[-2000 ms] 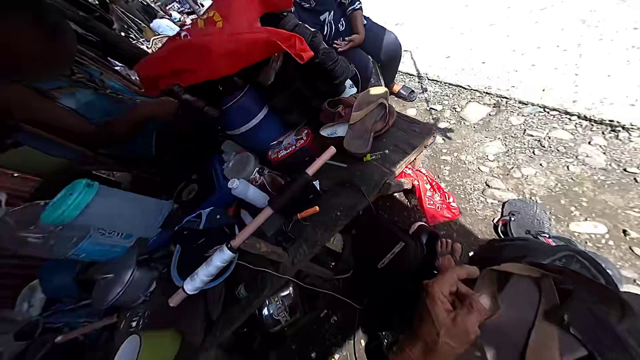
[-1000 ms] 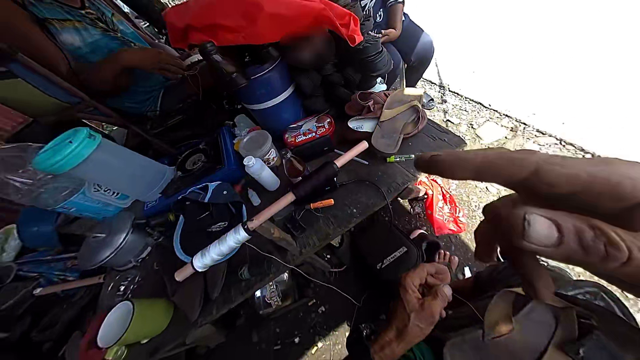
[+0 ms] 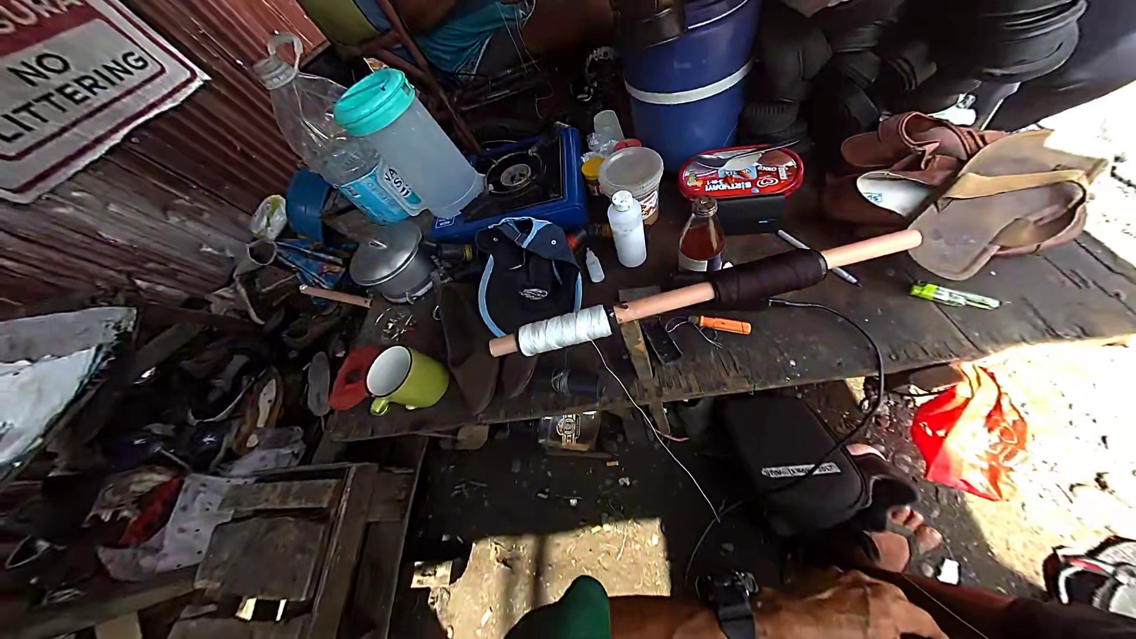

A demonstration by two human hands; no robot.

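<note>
At the bottom edge lies my left hand (image 3: pixel 843 608), with a dark strap at the wrist; its fingers are cut off or hidden, so its hold is unclear. A thin thread shows just right of it. My right hand is out of view. Above, a wooden stick (image 3: pixel 667 303) wound with white thread (image 3: pixel 565 330) and dark thread (image 3: pixel 769 277) lies across the dark wooden bench (image 3: pixel 887 333). White thread trails down from it. An orange-handled tool (image 3: pixel 725 325) and a green-capped pen-like item (image 3: pixel 954 295) lie nearby. Brown leather sandals (image 3: pixel 1003 209) rest at the bench's right end.
A blue gas stove (image 3: pixel 559 191), a large jug (image 3: pixel 408 142), a lidded pot (image 3: pixel 391 262), a green mug (image 3: pixel 406 377), a cap (image 3: pixel 530 284) and bottles (image 3: pixel 627 229) crowd the bench. Below are a black case (image 3: pixel 792 466), a red bag (image 3: pixel 972 432) and a bare foot (image 3: pixel 901 537). People sit behind.
The view has swung left. My right hand, large near the camera one second ago, has left the view. My left hand, whose fingers showed earlier, now shows only partly at the bottom edge.
</note>
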